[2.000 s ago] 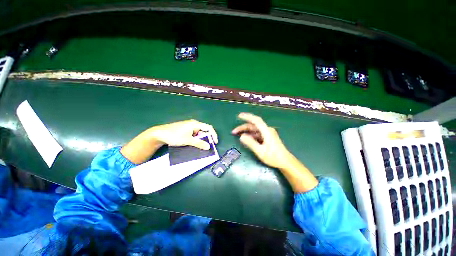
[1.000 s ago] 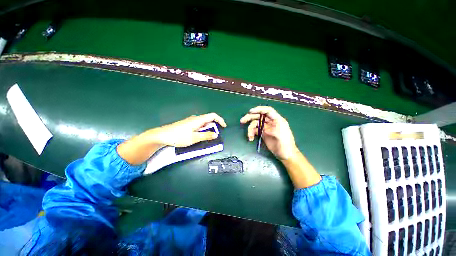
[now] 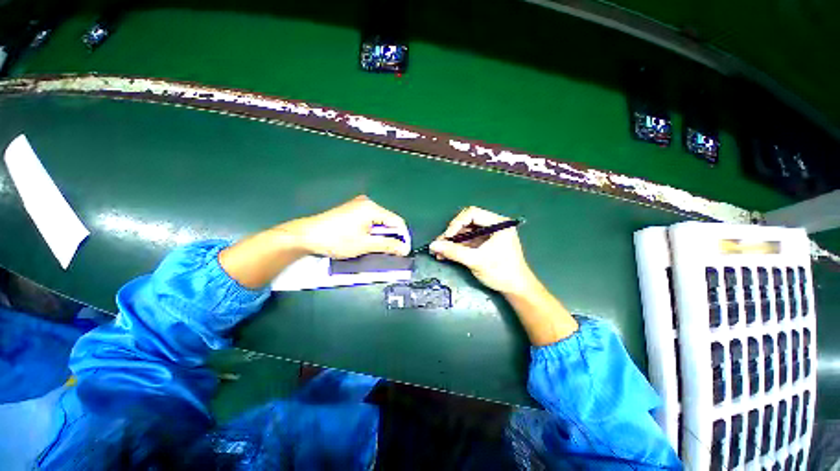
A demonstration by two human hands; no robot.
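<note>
My right hand (image 3: pixel 481 246) grips dark, pen-like tweezers (image 3: pixel 488 230), their tip end pointing left beside my left fingertips. My left hand (image 3: pixel 355 230) rests over the upper edge of a dark adhesive sheet (image 3: pixel 373 265) with a pale border; its fingers are bent onto the sheet, and whether they pinch it is hidden. White backing paper (image 3: pixel 302 275) sticks out to the left from under the sheet and hand. A flat black speaker module (image 3: pixel 418 295) with grey details lies on the bench just below the sheet's right end, touched by neither hand.
White parts trays (image 3: pixel 693 350) holding rows of black modules stand at right. A loose white strip (image 3: pixel 46 202) lies at far left. Beyond the chipped brown rail (image 3: pixel 405 139), phone assemblies (image 3: pixel 384 57) lie on the green belt, with two more at the right and a dark fixture beyond.
My right hand has moved left towards my left hand, and the tweezers have turned from upright to slanting. The module, askew at first, now lies nearly level. The sheet has tilted flatter.
</note>
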